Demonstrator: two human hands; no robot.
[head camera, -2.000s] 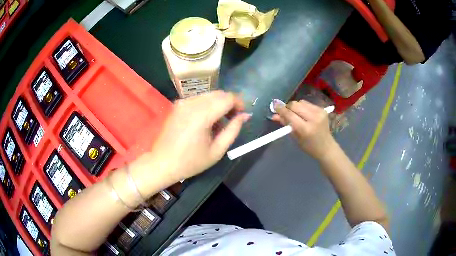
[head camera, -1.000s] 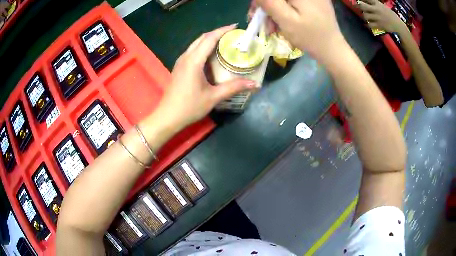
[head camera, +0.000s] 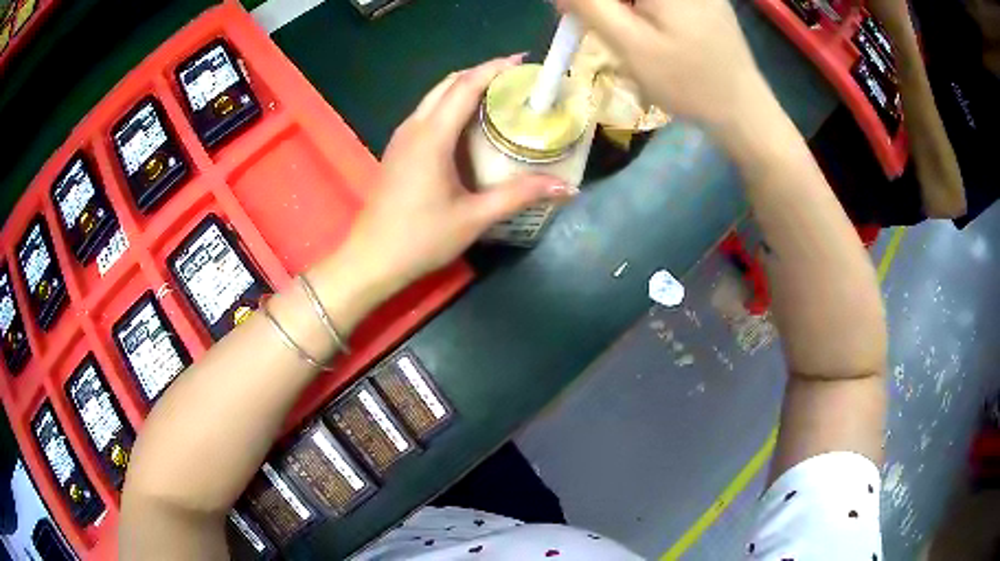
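Observation:
A squat pale beige drink bottle (head camera: 532, 153) with a round yellowish lid stands on the green bench. My left hand (head camera: 444, 181) is wrapped around its near left side, thumb in front. My right hand (head camera: 669, 49) is above the bottle and grips a thick white drinking straw (head camera: 557, 68). The straw's lower end is at the lid; whether it has gone through cannot be told. The straw's upper end is hidden by my right hand and the picture's edge. A tan crumpled wrapper (head camera: 616, 104) lies behind the bottle, partly hidden.
A red phone tray (head camera: 298, 197) holds several black phone backs with white labels (head camera: 217, 274). Several phone batteries (head camera: 411, 397) lie in a row at the bench edge. A small white scrap (head camera: 666, 288) is near the edge. Another worker's arm (head camera: 930, 132) and a red tray (head camera: 877, 137) are at upper right.
My right hand has moved from beside the bottle to above it, bringing the straw upright to the lid. My left hand has taken hold of the bottle. The white scrap now lies on the bench.

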